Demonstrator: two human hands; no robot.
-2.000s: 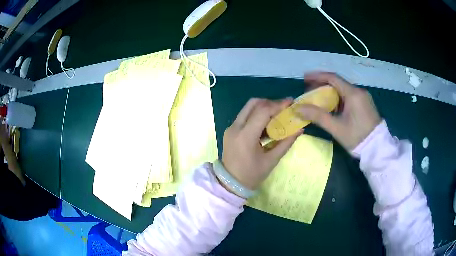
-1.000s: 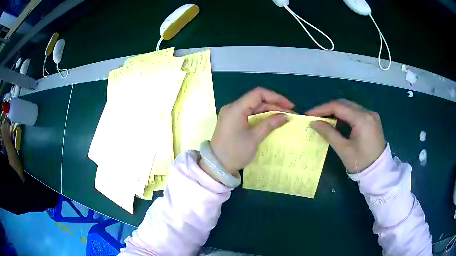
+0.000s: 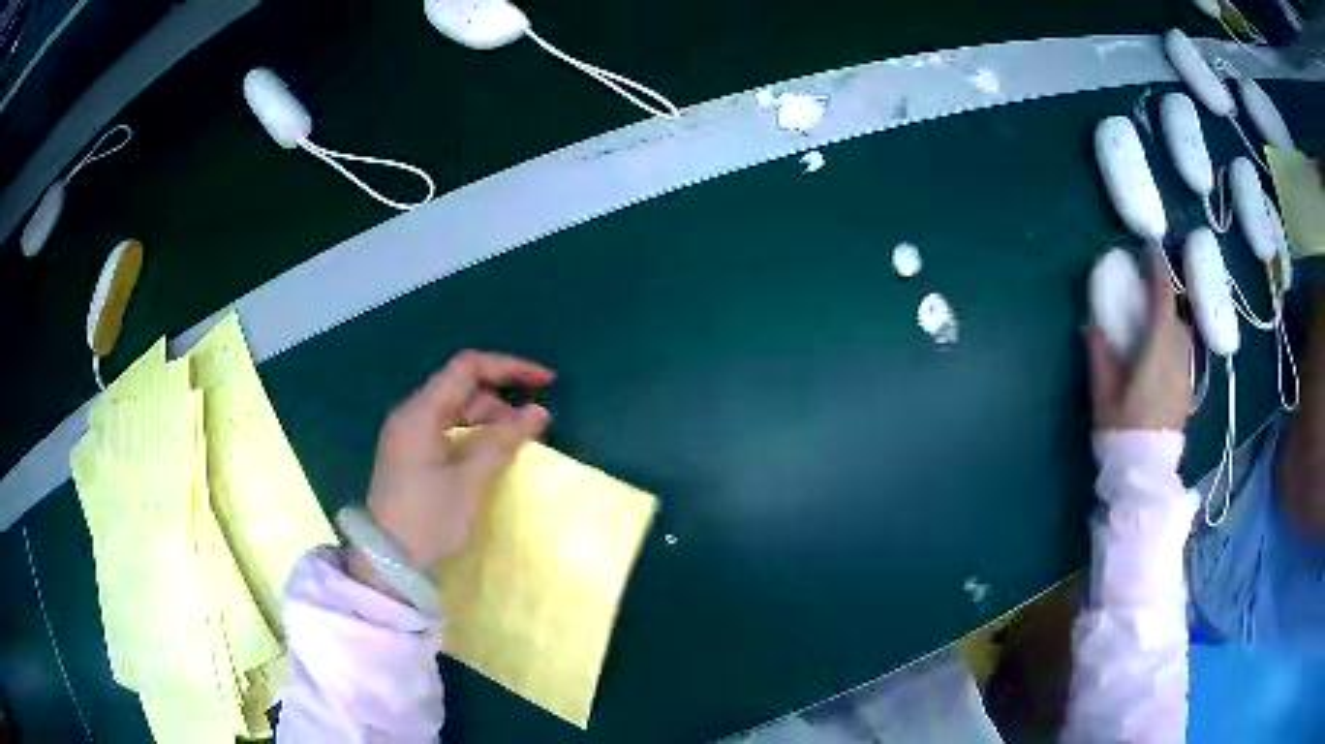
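Observation:
My left hand [image 3: 451,465], with a bangle at the wrist, is at a yellow sheet [image 3: 560,567]. The index finger and thumb tips look apart; whether other fingers grip the sheet's upper corner is unclear. My right hand [image 3: 1144,371] is at the far right, with its fingers around a white rounded product [image 3: 1117,301]. Its white shell faces up and its yellow face is hidden. Several white products with cord loops, such as one [image 3: 1129,178] just behind my right hand, lie around it.
Fanned yellow sheets [image 3: 153,538] lie at left. A grey rail [image 3: 581,175] borders the belt, which carries products including a yellow-faced one [image 3: 114,298]. White scraps [image 3: 937,317] lie mid-table. Another person's arm [image 3: 1303,436] is at the right edge.
The view has swung right. My right hand has left the sheet and moved far right, taking hold of a white product. My left hand remains at the sheet, which is tilted and lower.

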